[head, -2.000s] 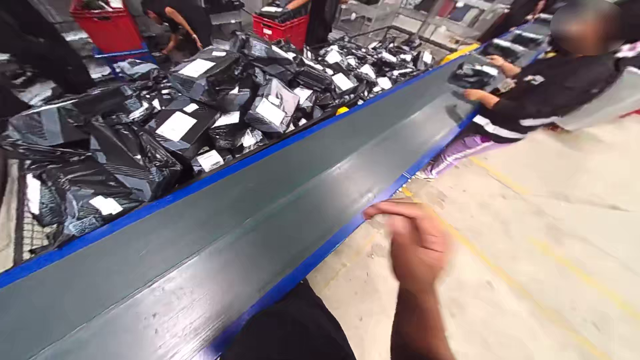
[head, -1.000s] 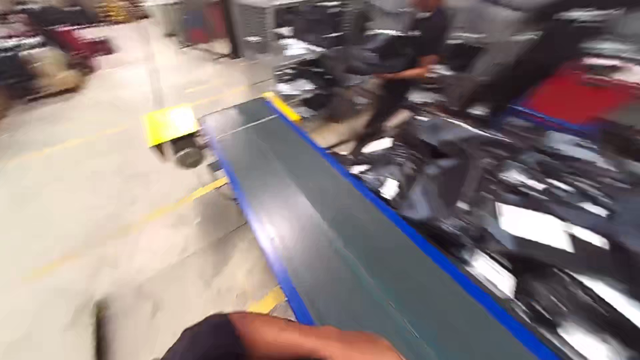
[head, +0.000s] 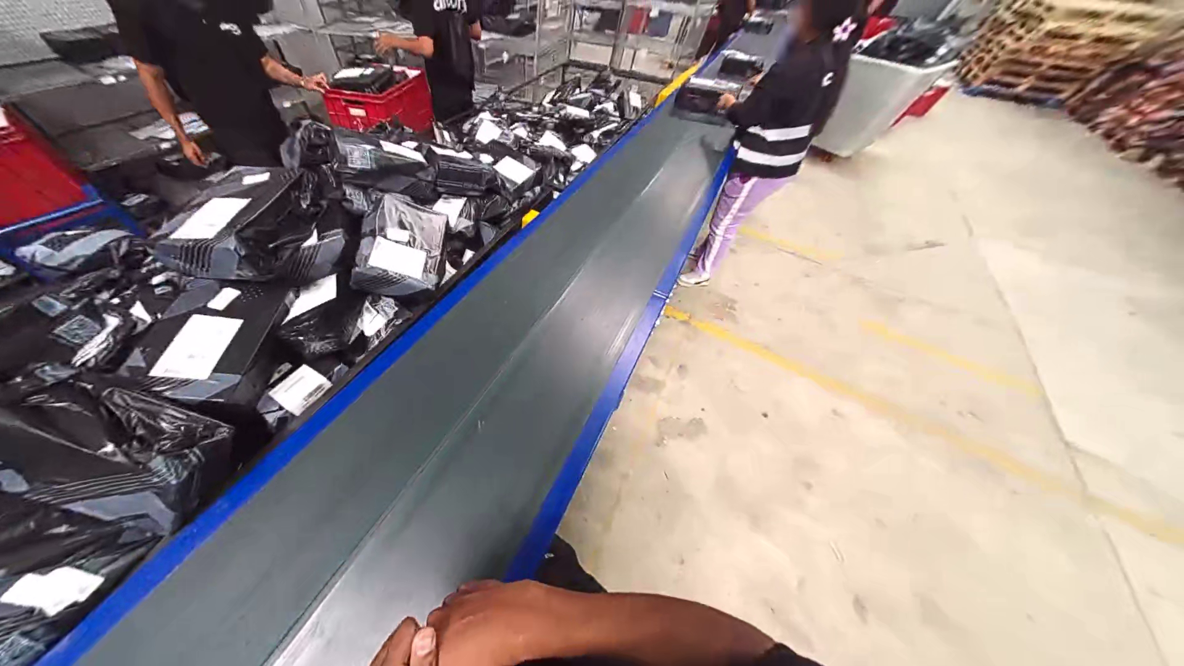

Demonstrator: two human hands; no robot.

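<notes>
At the bottom edge my right hand lies low over the near end of a grey conveyor belt with blue side rails, its forearm reaching in from the right. Beside it a few fingertips show, apparently of my left hand; the rest is cut off by the frame. The two hands seem to touch, and no object is visible in either. Left of the belt lies a large heap of black plastic-wrapped parcels with white labels. Farther up, a person in a striped dark top has a hand at dark parcels on the belt.
Two people in black stand behind the heap, near a red crate. Another red container is at the left edge. A white bin of dark parcels stands beyond the person at the belt. Wooden pallets are stacked at the upper right.
The view has swung strongly away and back. Two seconds ago one hand was raised with spread fingers over the floor right of the belt; now hands are low at the belt's near end.
</notes>
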